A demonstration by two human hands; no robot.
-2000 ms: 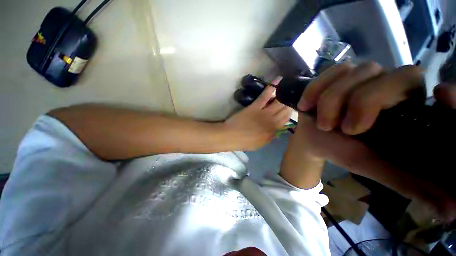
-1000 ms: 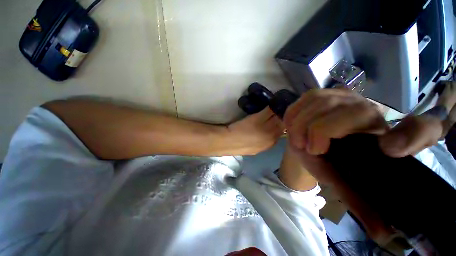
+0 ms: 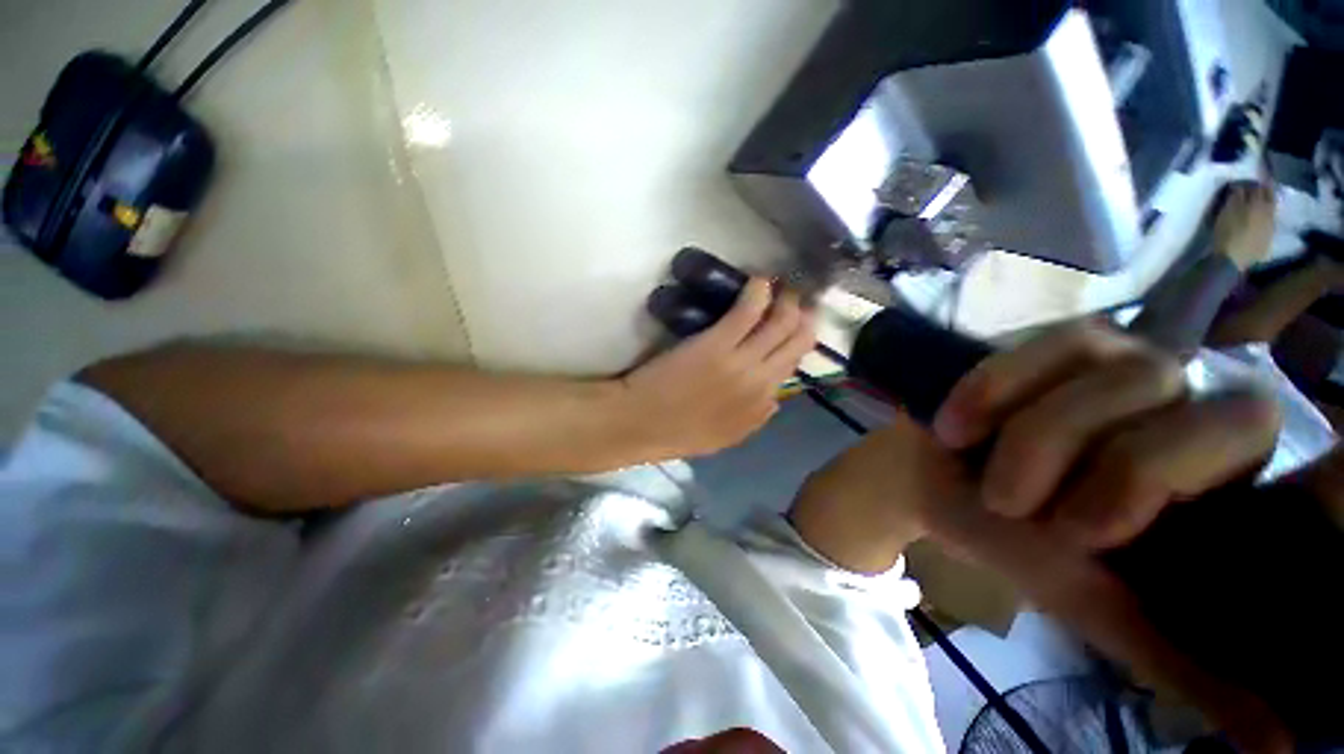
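My left hand (image 3: 722, 376) is closed around a small black housing (image 3: 708, 274) at the middle of the bench; two dark rounded ends stick out past the fingertips. Thin coloured and black leads show beside this hand. My right hand (image 3: 1106, 427) grips a thick black electric screwdriver (image 3: 914, 363), whose nose points up-left towards the left hand. A gap shows between the nose and the housing. The bit is blurred. The screwdriver's rear is dark and cut off by the frame's edge.
A silver-grey and dark screw feeder (image 3: 1017, 155) stands behind the hands. Another black housing (image 3: 111, 177) with cables lies far left on the cream bench (image 3: 546, 133). Another person's hand (image 3: 1246, 221) shows at upper right. A fan (image 3: 1032, 722) and brown carton (image 3: 966, 589) are below.
The screwdriver nose was close against the housing and is now drawn back to the right, with a gap between. The view has shifted, so the bench things sit further left.
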